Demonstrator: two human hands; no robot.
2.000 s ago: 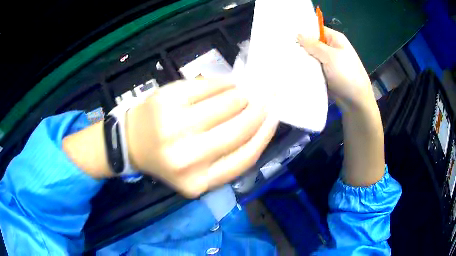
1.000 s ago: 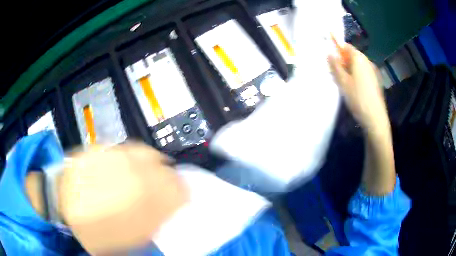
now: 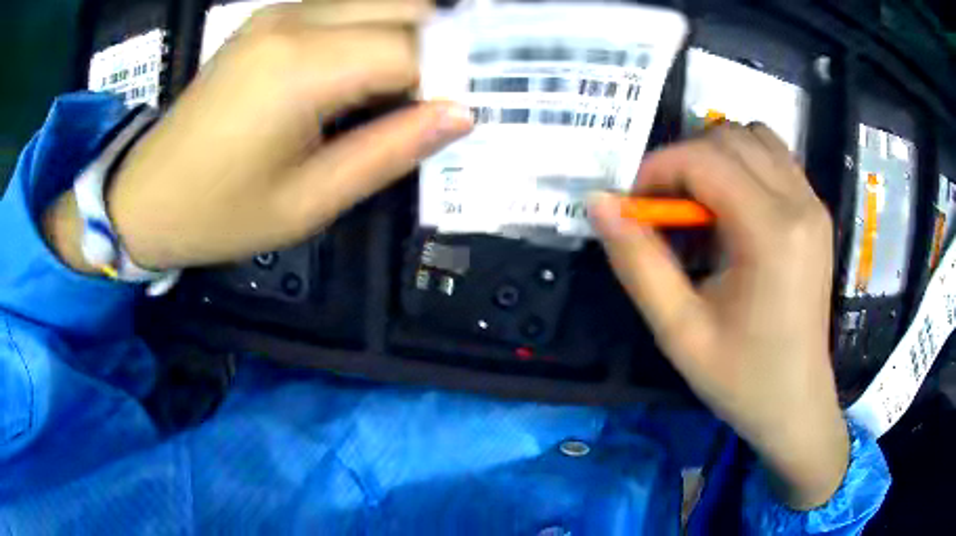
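A white barcode label [image 3: 535, 157] is held over a phone [image 3: 503, 293] in the black tray. My left hand [image 3: 283, 136] pinches its left side between thumb and fingers. My right hand [image 3: 734, 272] has fingertips at its lower right corner and holds an orange stick [image 3: 667, 213]. The phone's black camera end shows below the label, with a red dot beside it. The label hides the phone's middle. Whether the label touches the phone cannot be told.
Phones with silver middles and orange strips [image 3: 869, 230] lie in the tray slots to the right. A labelled phone [image 3: 128, 71] is at the far left. A white label strip [image 3: 914, 351] hangs over the right side. The tray's front edge [image 3: 461, 379] runs near my blue smock.
The view has shifted along the tray. The large white sheet has left my right hand's area. Both hands have come together at the barcode label, and a strip now shows at the right.
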